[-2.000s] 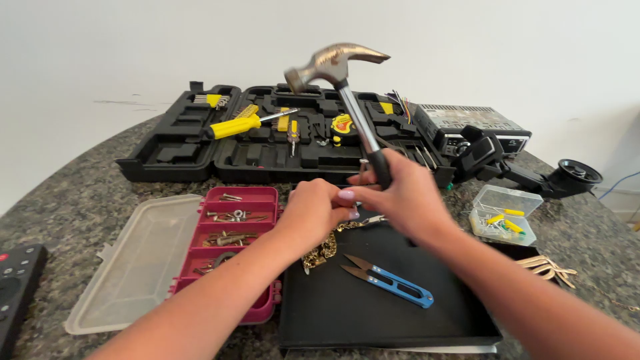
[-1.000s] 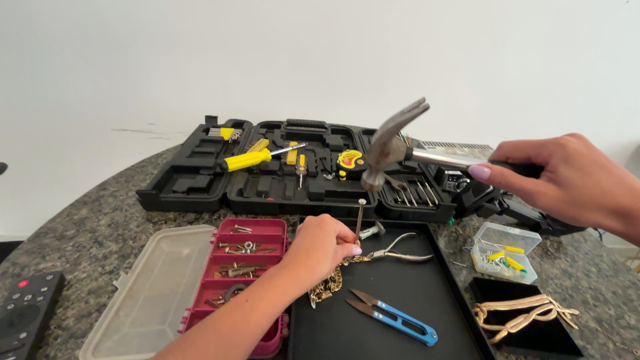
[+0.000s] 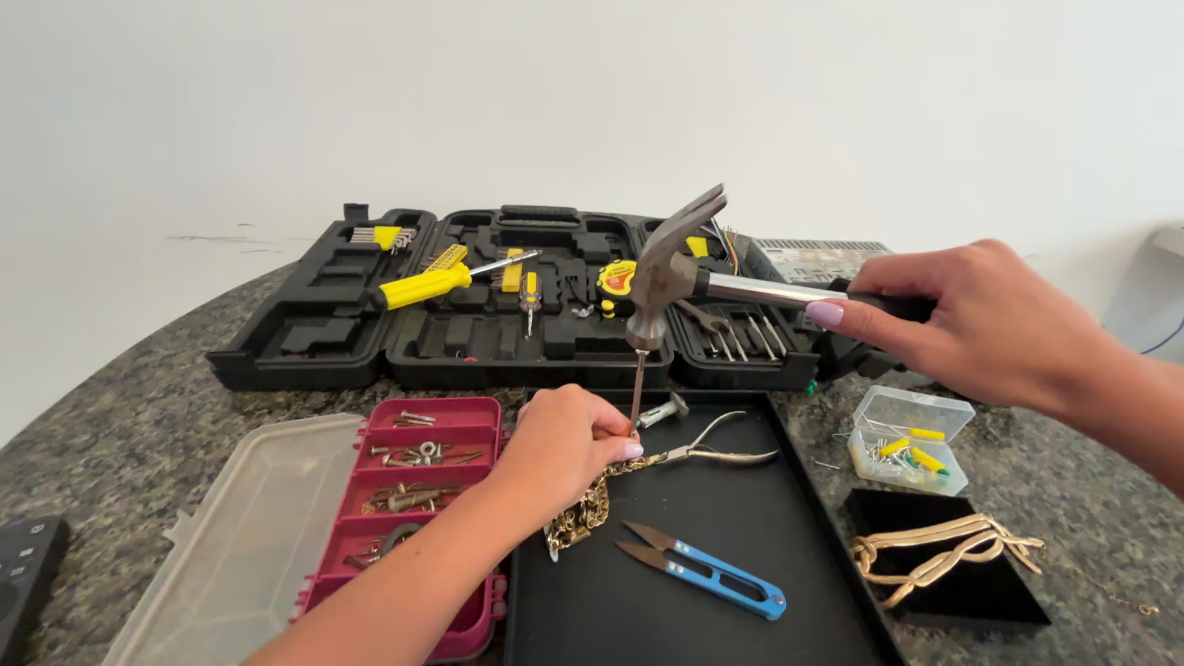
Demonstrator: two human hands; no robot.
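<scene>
My right hand (image 3: 980, 324) grips the black handle of a claw hammer (image 3: 666, 277). The hammer's face meets the top of an upright metal nail (image 3: 638, 388), which my left hand (image 3: 564, 444) pinches low down between thumb and finger. Beneath and beside those fingertips lies a gold-coloured chain (image 3: 587, 513) on a black tray (image 3: 740, 518). Small metal pliers (image 3: 703, 453) point toward the chain, and another bolt-like metal piece (image 3: 666, 409) lies behind them. Blue thread snips (image 3: 712, 573) rest nearer me on the tray. The nail's lower tip is hidden by my fingers.
An open black tool case (image 3: 527, 374) stands behind the tray. At left are a maroon compartment box (image 3: 430, 476) of hardware and a remote control (image 3: 28, 573). At right sit a small clear plastic box (image 3: 911, 462) and a black box (image 3: 980, 601) bearing a gold-coloured necklace (image 3: 934, 550).
My right hand first moved the hammer away to the right of my left hand; since then the hammer head has come down onto the nail. My left hand still holds the nail over the tray.
</scene>
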